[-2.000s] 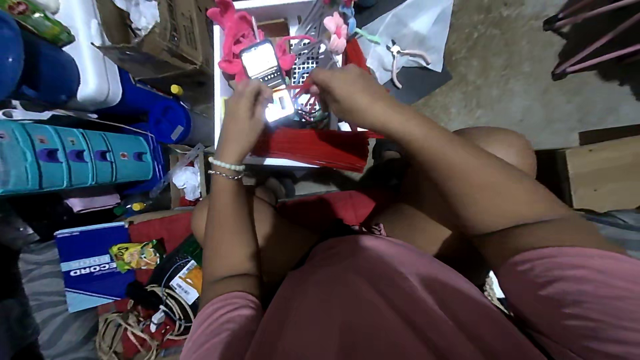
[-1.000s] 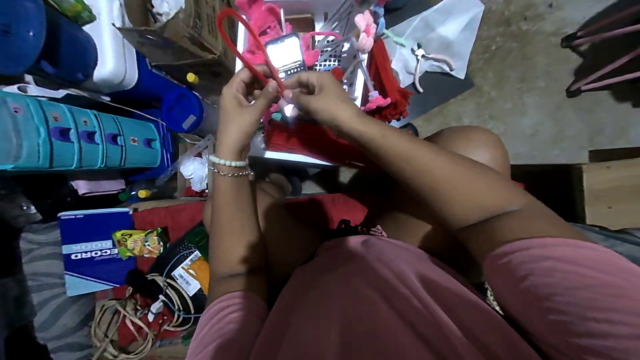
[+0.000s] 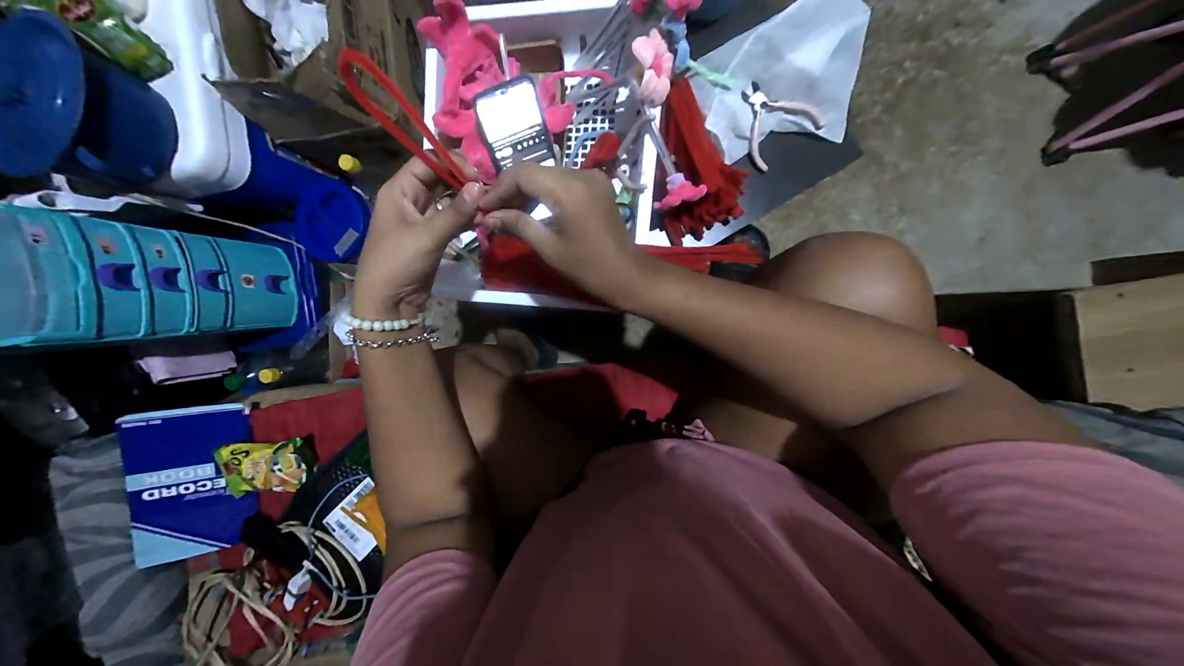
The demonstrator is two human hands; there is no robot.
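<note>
A red pipe cleaner loop (image 3: 393, 109) rises to the upper left from the fingers of my left hand (image 3: 421, 217), which pinches its lower end. The fingertips of my right hand (image 3: 564, 217) meet it at the same end and pinch it too; the exact hold is partly hidden. Just beyond my hands a lit phone (image 3: 514, 120) leans by pink fuzzy pipe cleaner shapes (image 3: 460, 65). Bundles of red pipe cleaners (image 3: 696, 166) lie right of it, and more (image 3: 523, 264) lie under my right hand. A pink pipe cleaner flower (image 3: 652, 60) stands among grey stems.
Pliers (image 3: 758, 111) lie on a white sheet (image 3: 819, 46) at the upper right. A white crate (image 3: 462, 282) holds the craft things. Teal drawers (image 3: 162, 273), a cardboard box (image 3: 305, 106) and a blue record book (image 3: 176, 499) are on the left; a wooden box (image 3: 1133, 333) is on the right.
Two seconds ago my hands were over the phone's lower part with no raised loop showing. Since then the red loop has come up above my left hand, and it now leans further left.
</note>
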